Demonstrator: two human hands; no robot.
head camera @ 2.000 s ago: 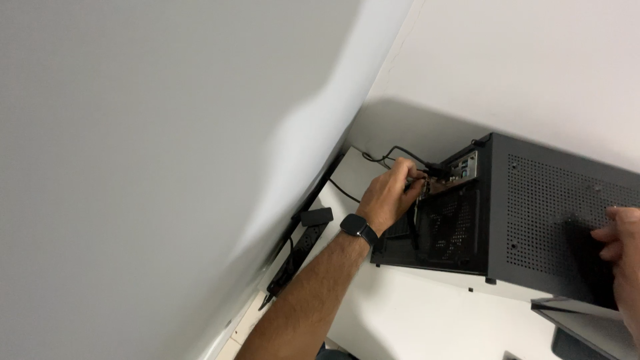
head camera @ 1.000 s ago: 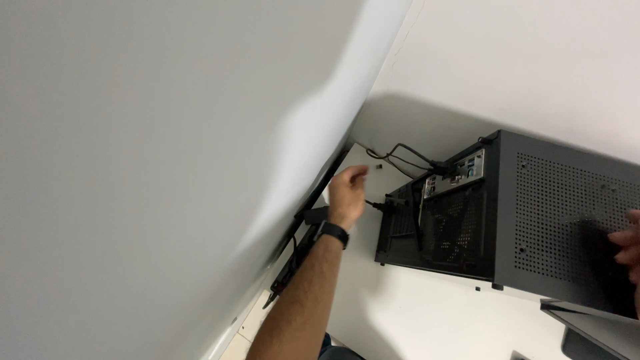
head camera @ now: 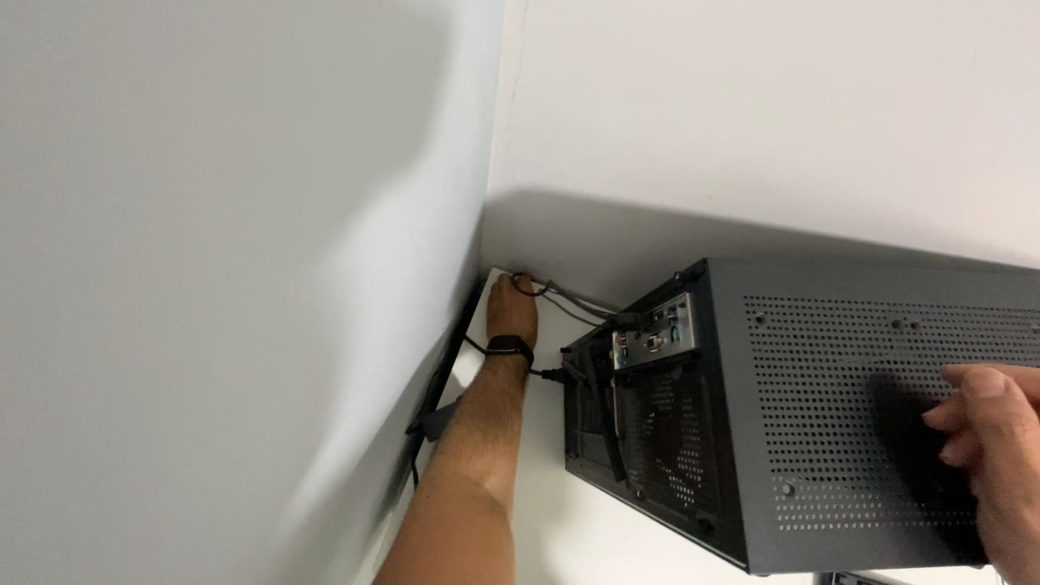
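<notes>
My left hand (head camera: 513, 310) reaches to the far corner of a white desktop (head camera: 540, 431), beside a looped black cable (head camera: 569, 294); its fingertips are partly hidden, so its grip cannot be told. A black watch (head camera: 509, 348) is on that wrist. To its right stands a black computer case (head camera: 821, 422) with a perforated panel. On the back, cables run to the metal port panel (head camera: 656, 333), and a black plug (head camera: 556, 374) sits at the lower edge. My right hand (head camera: 987, 431) hovers at or near the perforated panel, fingers loosely bent; no object shows in it.
A grey-white wall (head camera: 203, 244) runs close along the left, and a pale wall (head camera: 772, 106) stands behind the case. A dark adapter or plug block (head camera: 439, 422) lies in the narrow gap between desktop and left wall, partly behind my forearm.
My left hand has moved from the case's port panel, away to the left, and then farther into the corner by the looped cable. The right hand remains beside the perforated panel.
</notes>
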